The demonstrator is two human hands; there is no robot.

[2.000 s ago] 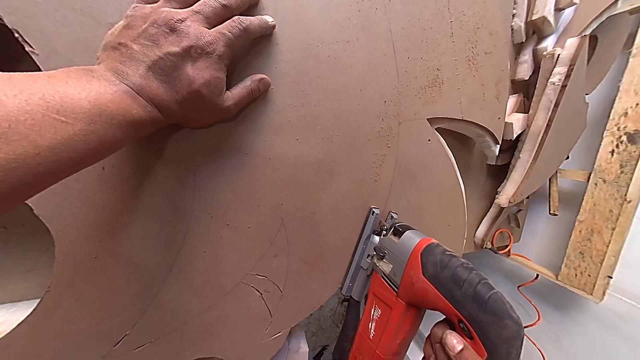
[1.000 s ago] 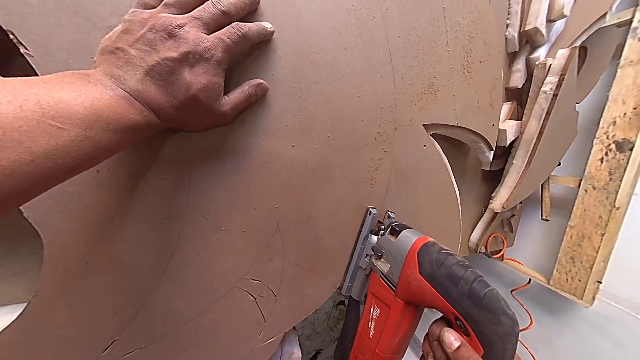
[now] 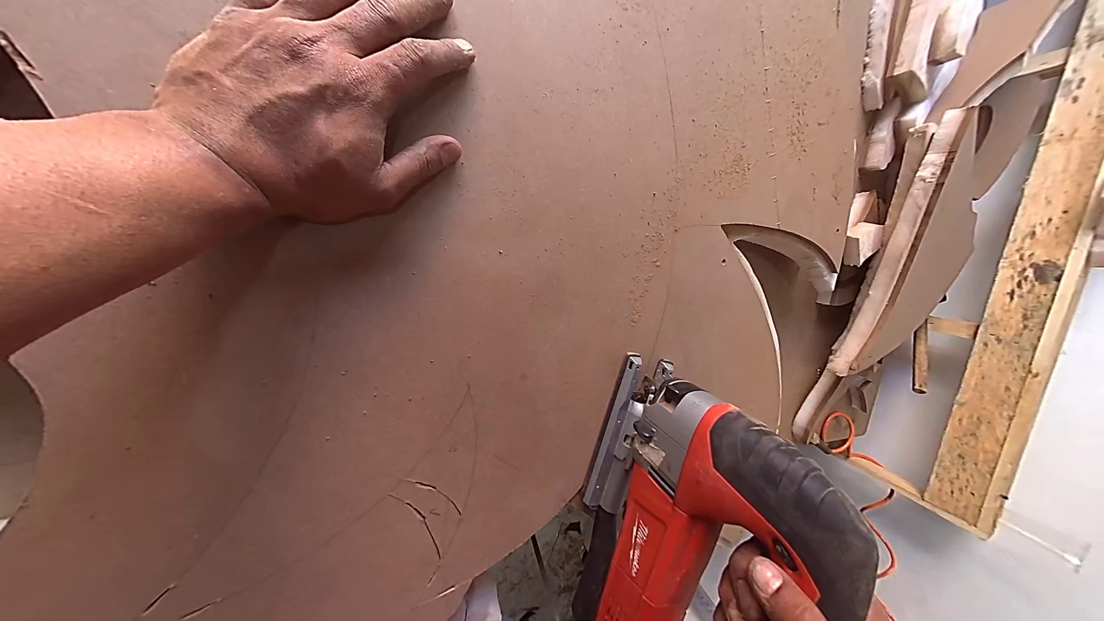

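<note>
A brown sheet panel, probably MDF or leather-toned board, fills most of the view, with drawn curved lines, short slits and sawdust on it. My left hand lies flat on its upper left part, fingers spread, holding nothing. At the lower right my right hand grips the handle of a red and black Milwaukee jigsaw. The saw's metal shoe rests at the panel's lower edge, beside a curved pencil line. The blade itself is hidden. To the right of the saw, a curved cut opening shows in the panel.
Curved offcuts and rough wood blocks are piled along the panel's right side. Beyond them runs a stained timber beam. An orange cord or hose hangs near the saw. Another curved cut-out edge is at the far left.
</note>
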